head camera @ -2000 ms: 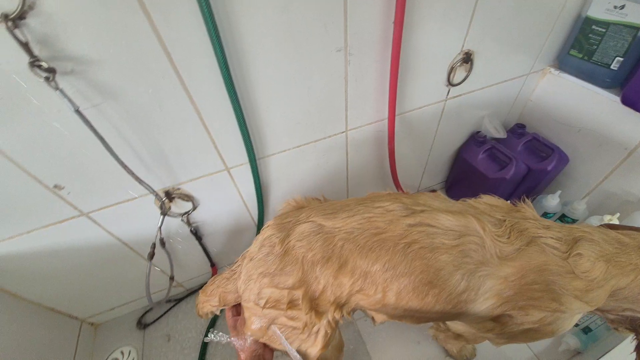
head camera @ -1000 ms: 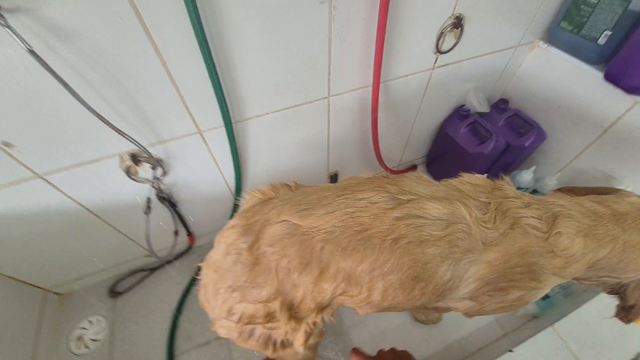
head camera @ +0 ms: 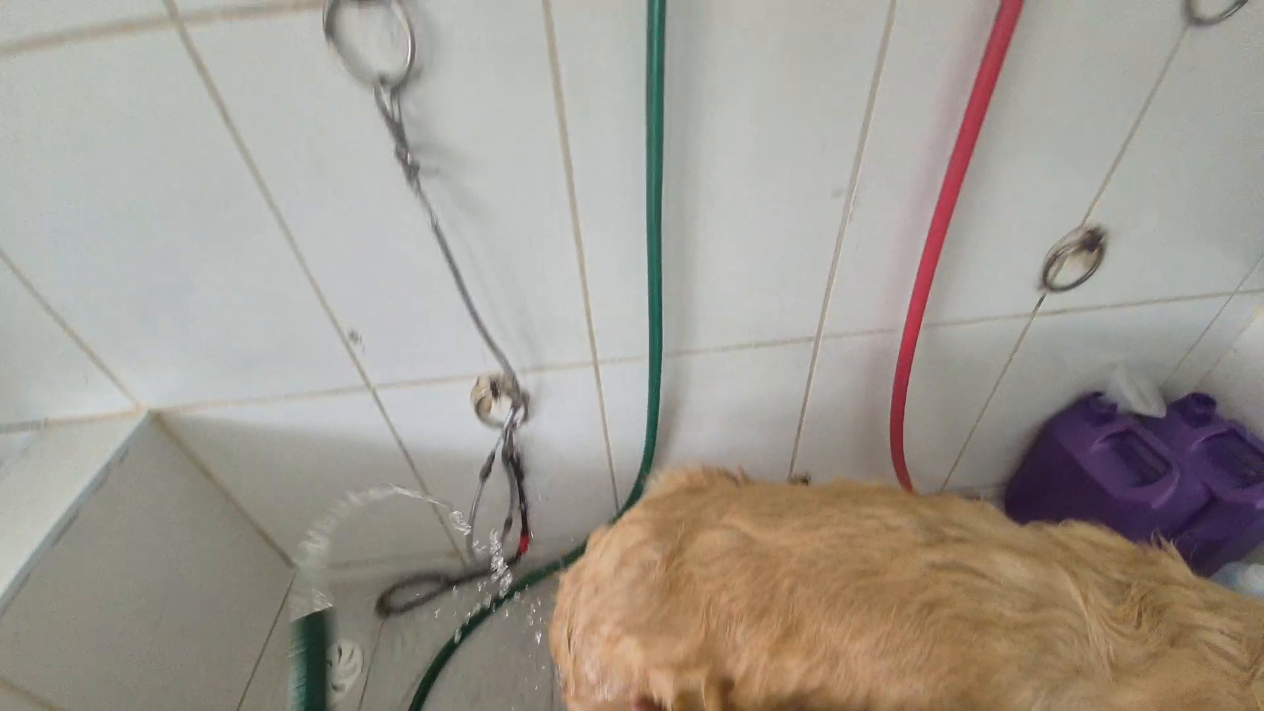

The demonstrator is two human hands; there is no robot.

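A wet, golden-coated dog (head camera: 869,592) stands across the lower right, its back toward the camera and its head out of view. At the lower left the end of a green hose (head camera: 312,657) points upward, and water (head camera: 370,499) arcs out of it toward the dog's rear. What holds this hose end is below the frame. A tiny reddish patch shows at the bottom edge against the dog's coat, too little to tell whether it is a hand. Neither of my hands can be made out.
Against the white tiled wall hang a green hose (head camera: 654,247), a red hose (head camera: 943,217) and a cable tether (head camera: 459,281) on metal rings. Purple jugs (head camera: 1096,474) stand at right. A floor drain (head camera: 344,667) lies behind the hose end; a ledge (head camera: 59,494) is at left.
The hose end with flowing water has come into view at the lower left. The fingers seen at the bottom edge a second ago are no longer visible. The view has shifted left and up.
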